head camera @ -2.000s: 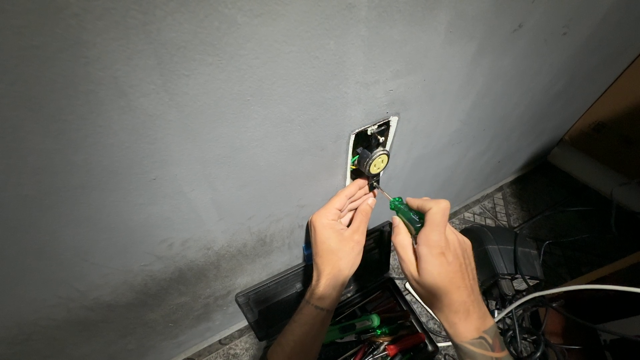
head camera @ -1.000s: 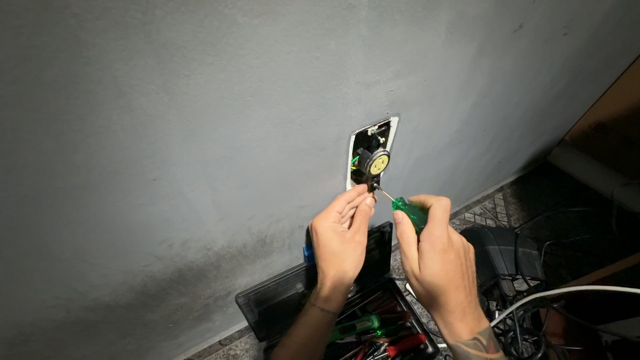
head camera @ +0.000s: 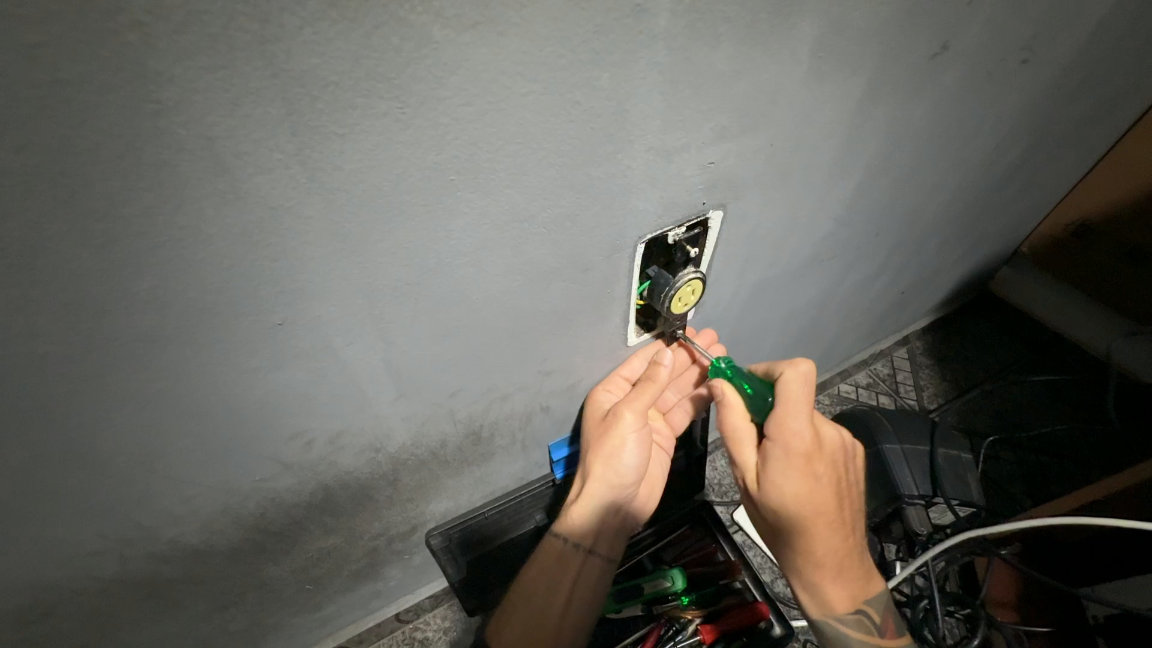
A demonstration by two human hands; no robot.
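A round electrical socket (head camera: 688,292) with a yellowish face and black body sits tilted out of an uncovered rectangular wall box (head camera: 632,315). Green and yellow wires show at its left. My right hand (head camera: 796,468) grips a green-handled screwdriver (head camera: 742,387), its shaft tip at the black lower mounting tab (head camera: 675,331) of the socket. Palm up, my left hand (head camera: 634,432) has its fingertips at that tab, below the socket; whether they pinch it cannot be told.
Below my hands, an open black toolbox (head camera: 495,517) holds several tools, among them a red-handled one (head camera: 733,621) and a green utility knife (head camera: 646,589). At the right lie a black device (head camera: 913,450), tangled dark cables and a white cable (head camera: 1026,525). The gray wall (head camera: 315,270) fills the left.
The fingers of my left hand have spread and opened out beneath the socket's lower tab. The screwdriver stays at that tab, in my right hand.
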